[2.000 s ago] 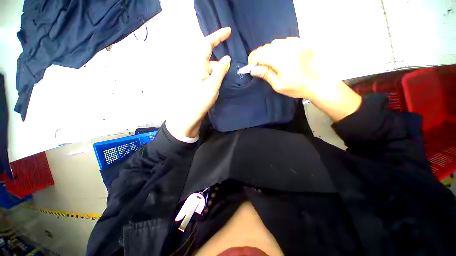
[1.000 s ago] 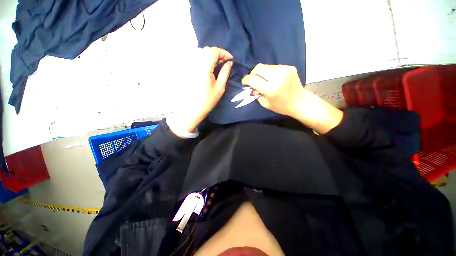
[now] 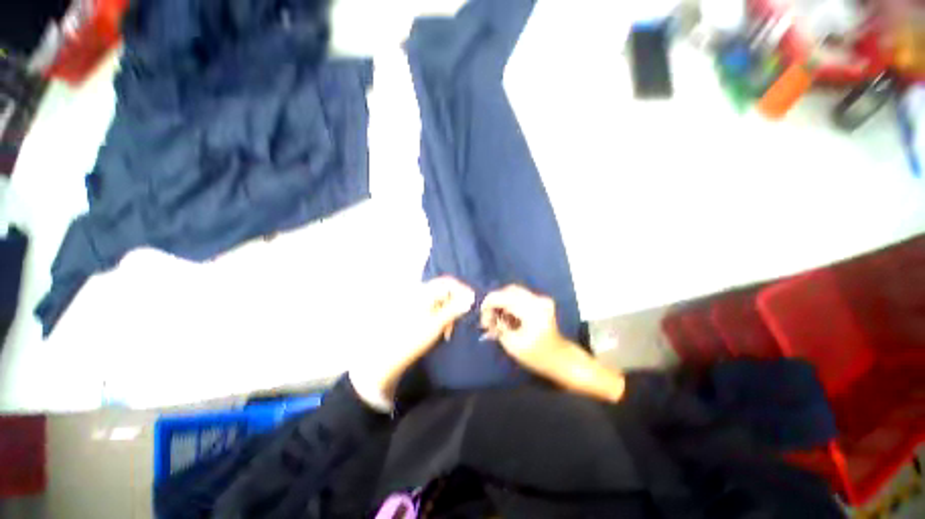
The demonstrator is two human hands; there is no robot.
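Note:
Navy trousers lie lengthwise on the white table, their near end against my body. My left hand grips the cloth near the table's front edge with bent fingers. My right hand is close beside it, fingers curled on the same cloth. A small pale tip of the thread snips shows under my right fingers; the rest is hidden in the hand. The picture is blurred, so the seam between the fingertips cannot be made out.
A crumpled navy trouser pile lies upper left on the table. A black phone and an orange item lie far right. A blue basket is below left, red baskets below right.
The view has tilted up and shows more of the table. My hands have come closer together on the cloth. The snips' blades, plainly seen a second ago, are now mostly hidden.

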